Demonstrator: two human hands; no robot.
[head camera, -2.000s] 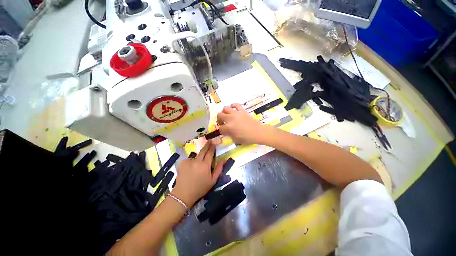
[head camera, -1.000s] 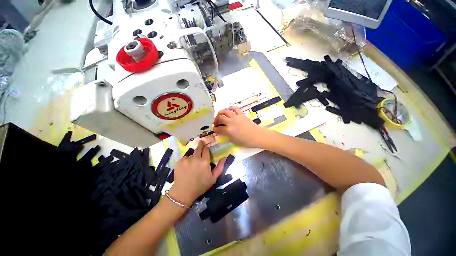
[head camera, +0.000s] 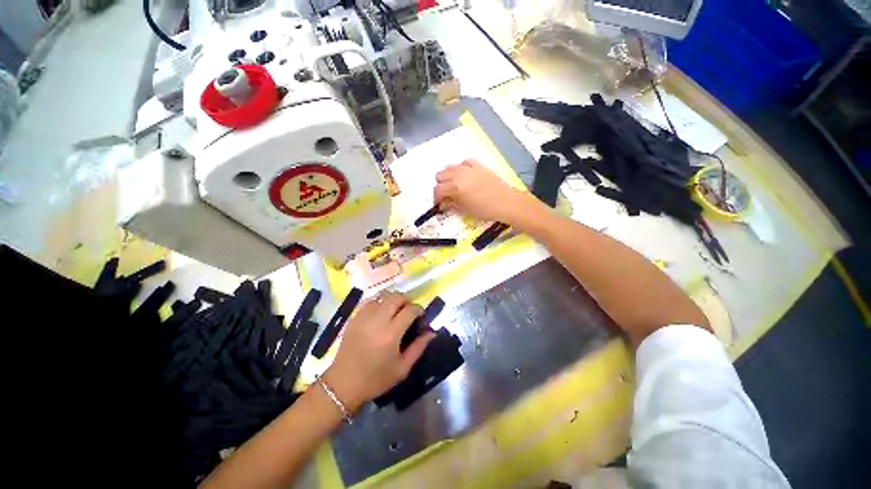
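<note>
My left hand (head camera: 374, 346) is over the small group of black tabs (head camera: 441, 359) on the metal plate. One tab shows between its thumb and fingers; whether it is gripped cannot be told. My right hand (head camera: 477, 195) pinches a black tab (head camera: 427, 216) above the pale template (head camera: 441, 153), right of the machine head (head camera: 277, 162). Another black strip (head camera: 425, 243) lies flat beside the needle area, and a further one (head camera: 490, 236) lies below my right hand. The needle is hidden behind the head.
A large black tab heap (head camera: 224, 353) lies left, beside a black box interior (head camera: 67, 382). Another heap (head camera: 630, 158) lies right, near the tape roll (head camera: 721, 193) and dark pointed snips (head camera: 711, 244). A clear plastic bag (head camera: 583, 57) is behind. Metal plate (head camera: 525, 353) is nearest me.
My right hand has moved from beside the needle area up and right, with a tab in its fingers. My left hand has drawn back towards the tab group. The view has shifted slightly.
</note>
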